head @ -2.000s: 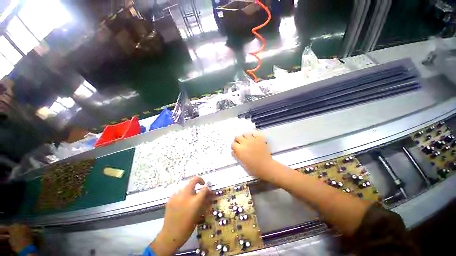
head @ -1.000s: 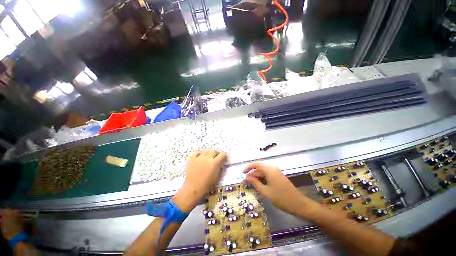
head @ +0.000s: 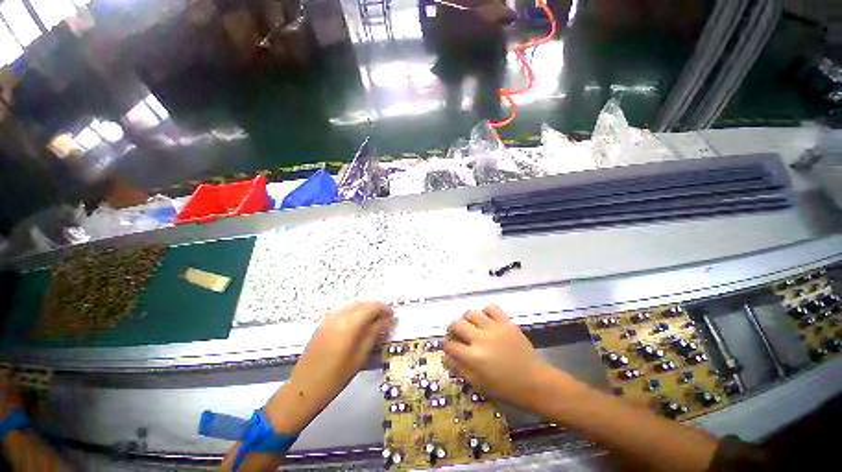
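A tan circuit board (head: 439,406) with many small dark and pale-topped parts lies on the conveyor in front of me. My left hand (head: 343,348) is just above its top left corner, fingers bent together. My right hand (head: 491,355) is over its top right corner, fingers curled down at the board. Whether either hand holds a small part is too small to tell. A wide pile of white pieces (head: 342,263) lies on the bench beyond. A short dark cluster of small parts (head: 505,269) lies right of the pile.
More boards lie to the right, one nearer (head: 657,355) and one farther (head: 812,309), with metal rods between. Long dark tubes (head: 637,198) lie behind. A brown heap (head: 97,290) is on the green mat (head: 198,313). Red (head: 223,200) and blue (head: 310,190) bins stand beyond. Another person's hand is far left.
My right hand has come back from the right of the white pile to the board, uncovering the dark cluster. My left hand went onto the pile's edge, then back to the board's corner.
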